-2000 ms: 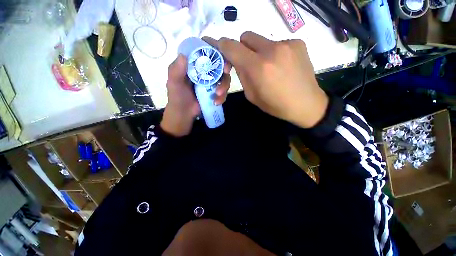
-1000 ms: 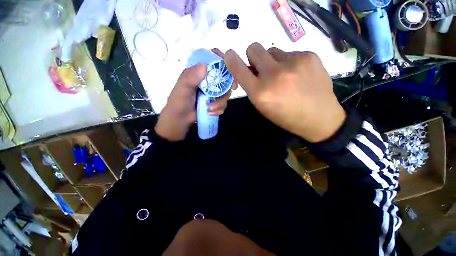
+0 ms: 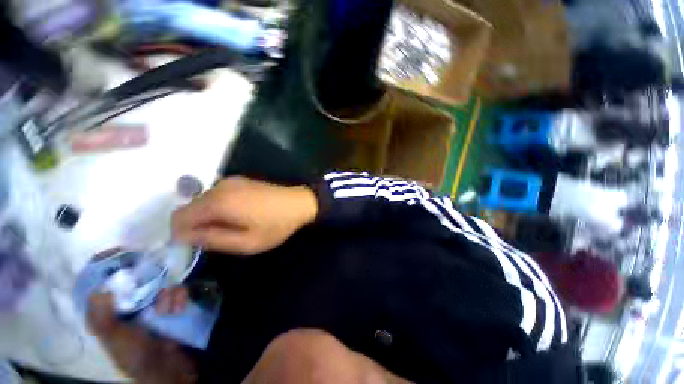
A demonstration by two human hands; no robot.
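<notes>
The picture is blurred. A light-blue handheld fan [image 3: 180,321] lies tilted in my left hand [image 3: 131,337] at the lower left, its round head facing up with a pale centre showing. My left fingers are around the head and the top of the handle. My right hand [image 3: 244,215] is just above and right of the head, fingers bent together. A pale, thin-edged round part [image 3: 180,260] shows at its fingertips, over the head's edge; blur hides its detail. A small grey disc [image 3: 189,186] shows beside my right fingers.
The white mat [image 3: 169,154] bears a black rounded square [image 3: 68,217] and a red-and-white item [image 3: 110,138]. Black tools and cables [image 3: 157,79] lie behind. A cardboard box of silver-white parts [image 3: 471,46] stands at the top, with blue items [image 3: 513,190] to the right.
The view has swung to the right and rotated. The fan now lies at the lower left with its handle pointing right. The pale round part now shows at my right fingertips.
</notes>
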